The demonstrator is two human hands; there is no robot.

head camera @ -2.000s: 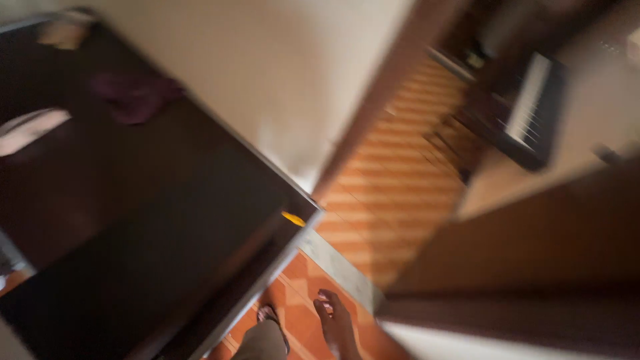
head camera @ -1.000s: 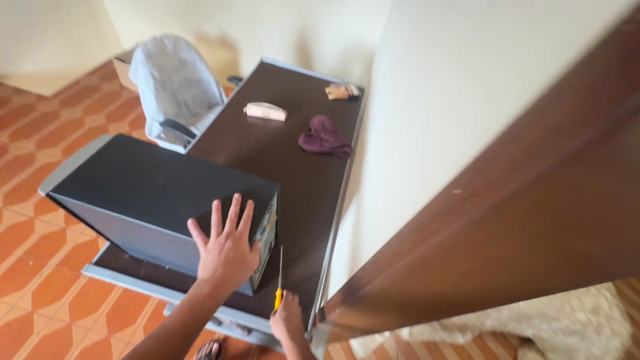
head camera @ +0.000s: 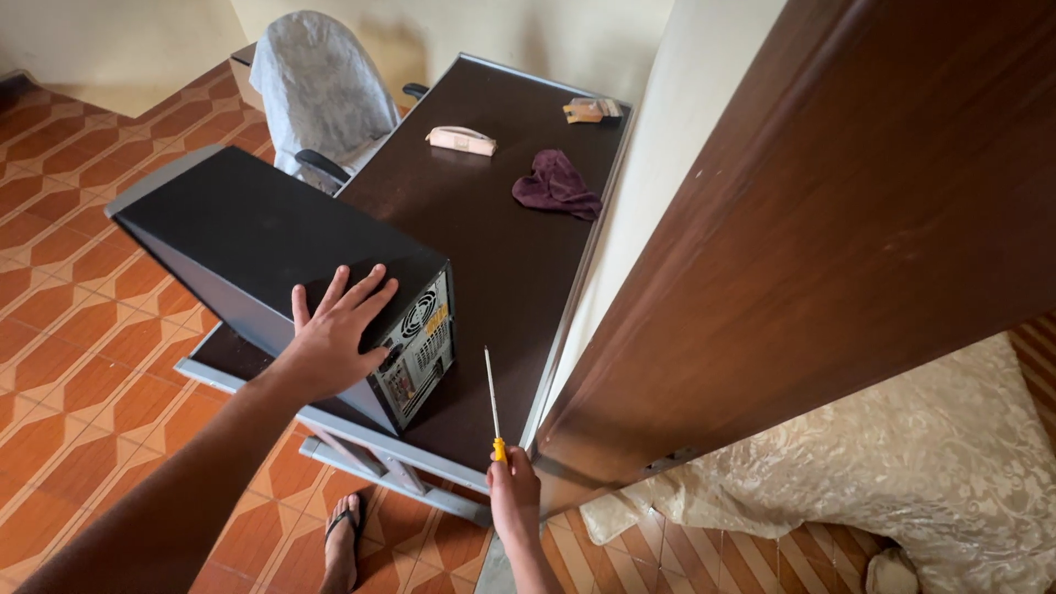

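A black desktop computer tower [head camera: 272, 223] stands on a dark brown desk [head camera: 503, 272], its rear panel with ports and a fan grille turned to the right. My left hand [head camera: 334, 338] lies with fingers spread on the tower's top, near the rear corner, and grips nothing. To the right of the rear panel, my right hand [head camera: 513, 487] is closed around the yellow handle of a screwdriver [head camera: 494, 404]. The long metal shaft points away from me, its tip apart from the tower.
Farther back on the desk are a purple cloth [head camera: 554, 186], a pale pink pouch [head camera: 462, 141] and a small packet [head camera: 592, 110]. A covered office chair [head camera: 326, 91] stands at the left. A brown wooden door [head camera: 792, 223] borders the desk's right side.
Two seconds ago neither hand showed in the blurred view. One second ago my left hand was on the tower and my right held the screwdriver, much as now.
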